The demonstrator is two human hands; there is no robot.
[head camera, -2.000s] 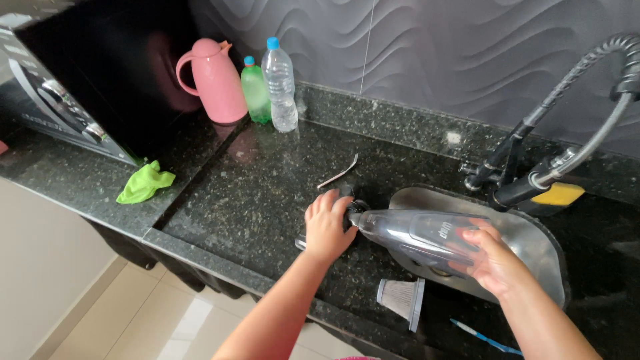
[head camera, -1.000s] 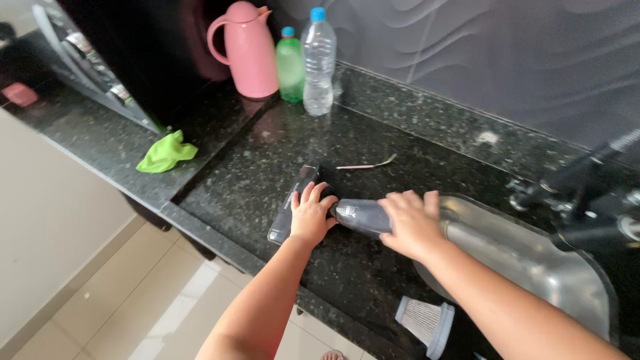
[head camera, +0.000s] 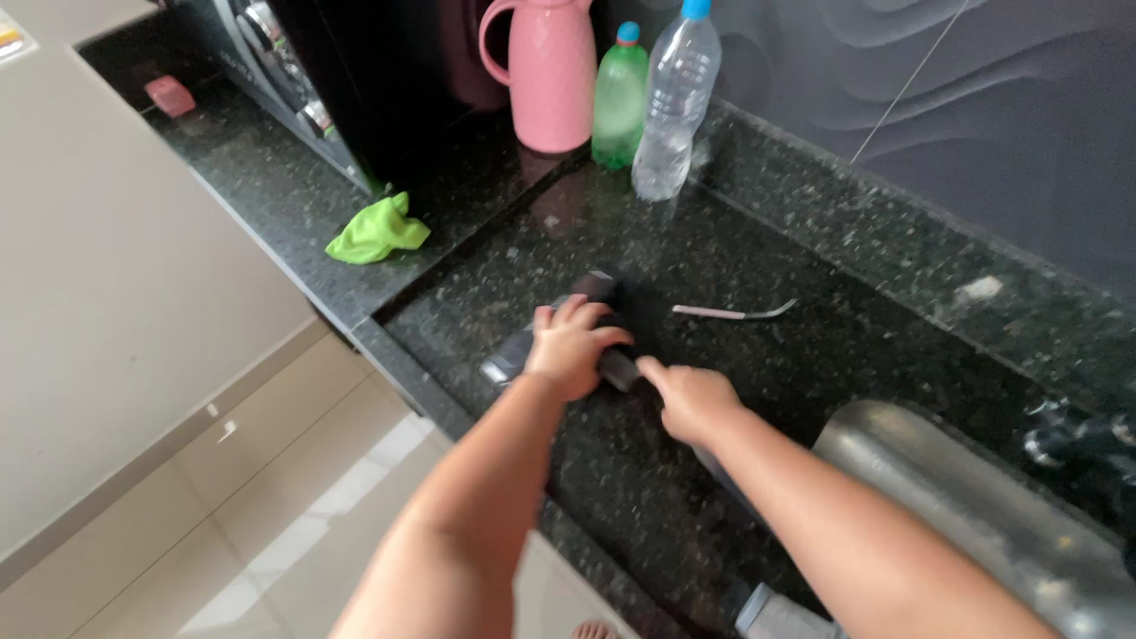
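My left hand (head camera: 572,348) grips a dark plastic appliance part (head camera: 508,358), perhaps a vacuum floor head, lying on the granite counter. A short dark neck (head camera: 619,369) sticks out to its right. My right hand (head camera: 695,399) has its index finger at the end of this neck, its other fingers curled; what they hold is hidden. Below the right forearm shows the edge of a greyish part (head camera: 723,475), mostly covered. A thin pale tool with a bent metal end (head camera: 732,312) lies behind the hands. A pleated filter (head camera: 785,617) lies at the bottom edge of the view.
A steel sink (head camera: 967,524) is at the right, with a black faucet (head camera: 1078,435) behind it. A pink thermos jug (head camera: 552,84), green bottle (head camera: 619,106) and clear bottle (head camera: 676,106) stand at the back. A green cloth (head camera: 379,231) lies near a black appliance (head camera: 399,80).
My right hand, earlier around the clear container over the sink, has moved left towards my left hand. The dark neck now shows between the hands. The view has shifted left.
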